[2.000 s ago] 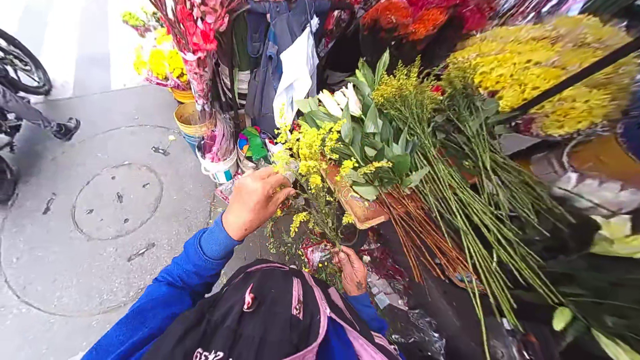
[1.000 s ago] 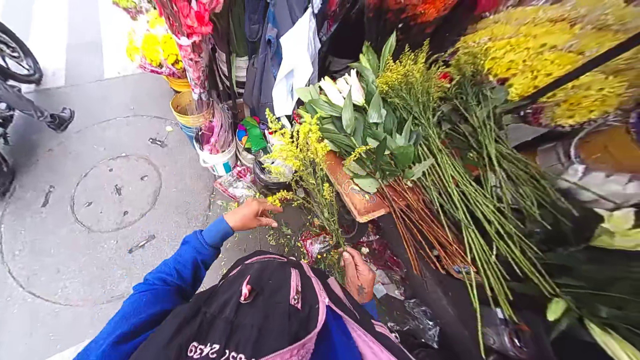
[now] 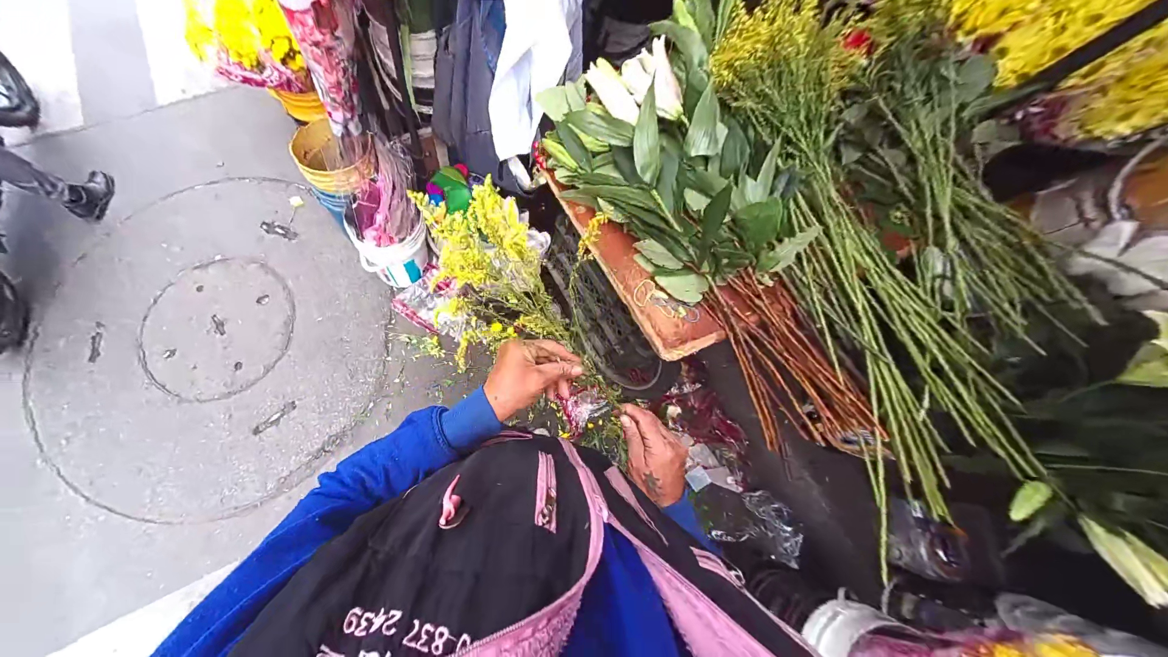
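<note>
Between my hands, over the apron, lies a yellow-flowered filler stem bunch [image 3: 497, 265], its blossoms pointing up and away. My left hand [image 3: 532, 376] has its fingers closed around the thin stems from the left. My right hand [image 3: 653, 453] pinches the lower ends of the stems between thumb and fingers. To the right, an orange-brown wooden board [image 3: 643, 297] carries white lilies [image 3: 639, 82] with broad green leaves [image 3: 712, 182] and a bundle of brown stems [image 3: 785, 356]. Long green stems with yellow tops [image 3: 876, 319] lie beside them.
Buckets [image 3: 328, 160] with wrapped flowers stand at the upper left, by hanging clothes [image 3: 470, 82]. A round cover is set in the pavement [image 3: 217, 328] on the left. A person's shoe [image 3: 88, 195] shows at the far left. Plastic wrap [image 3: 771, 525] and cuttings lie near my right hand.
My left hand has moved right, from beside the flowers onto the stems near my right hand. The view has shifted closer over the work.
</note>
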